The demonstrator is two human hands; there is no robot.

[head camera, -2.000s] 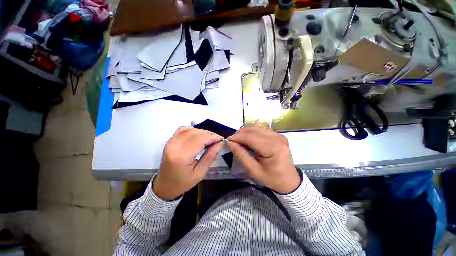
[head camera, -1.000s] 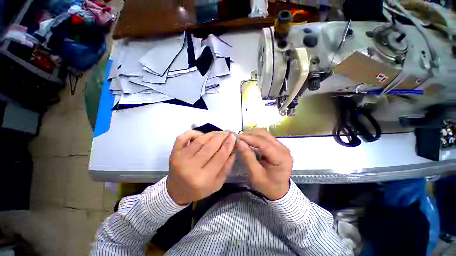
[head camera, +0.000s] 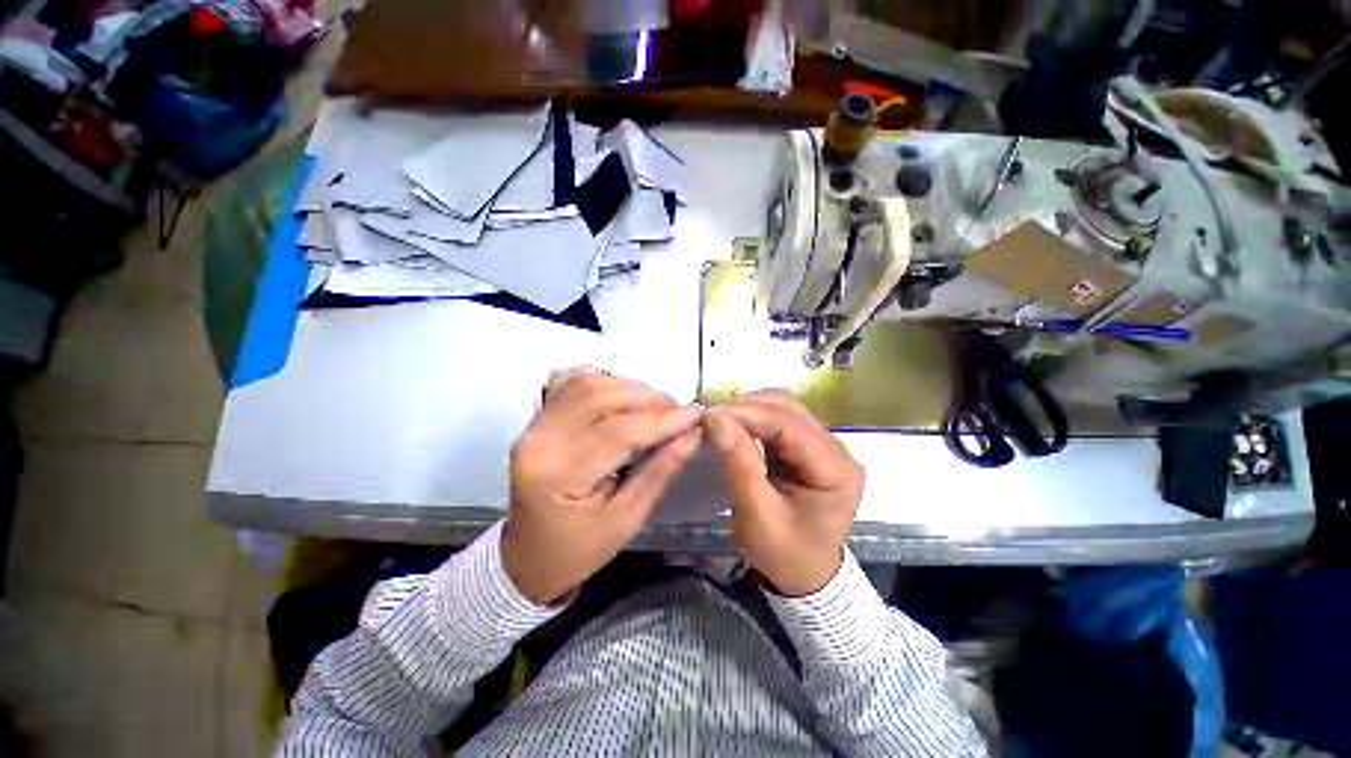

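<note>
My left hand [head camera: 600, 474] and my right hand [head camera: 788, 481] meet at the fingertips over the table's front edge, left of and in front of the needle. Both pinch a small cut panel between thumbs and fingers; the panel is almost wholly hidden by the fingers. The sewing machine [head camera: 948, 222] stands at the right, its presser foot [head camera: 830, 353] lit above the brassy needle plate [head camera: 729, 319]. The stack of cut pieces [head camera: 519, 255], pale grey with black edges, lies loosely at the left of the machine.
Black scissors [head camera: 1008, 415] lie right of the needle. A blue pen [head camera: 1119, 329] rests on the machine. A dark box of small shiny rounds [head camera: 1256, 450] sits far right. A brown shelf [head camera: 445, 56] is behind, a blue strip [head camera: 276, 319] at the table's left. Blue bags [head camera: 1148, 652] are below.
The black panel part that showed beyond my fingers is now out of sight behind my hands. My fingertips stay pinched together. The view has shifted, so table and machine sit lower and further left.
</note>
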